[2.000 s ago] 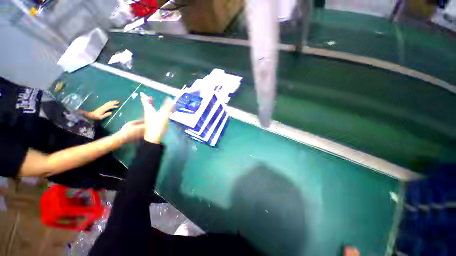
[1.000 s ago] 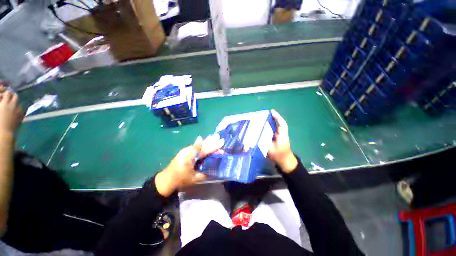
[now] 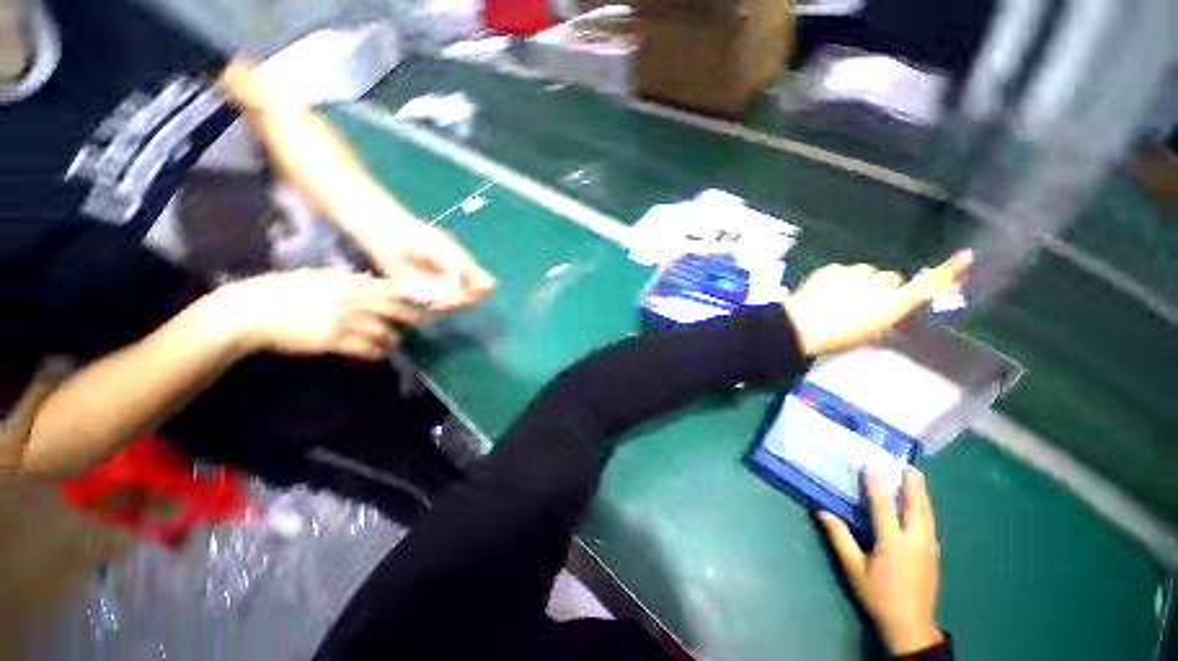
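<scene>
An open retail box (image 3: 837, 446), dark blue with a pale printed face inside, lies on the green bench at centre right. Its pale lid (image 3: 911, 375) is folded back towards the belt. My right hand (image 3: 891, 568) is at the box's near edge, fingers over the rim and inner face, thumb spread along the front. My left hand (image 3: 859, 307) is above the far side of the lid, fingers stretched to the right, blurred, with nothing clearly seen in it.
A blue box stack (image 3: 698, 287) with white sheets (image 3: 717, 226) stands left of the open box. A co-worker's hands (image 3: 375, 304) are over the bench's left edge. A cardboard box (image 3: 711, 52) stands behind the belt (image 3: 827, 194). A red stool (image 3: 155, 488) is at lower left.
The view has swung left. The box that both my hands held closed is now open on the bench. My left hand has left it and reaches over the lid; my right hand remains on it.
</scene>
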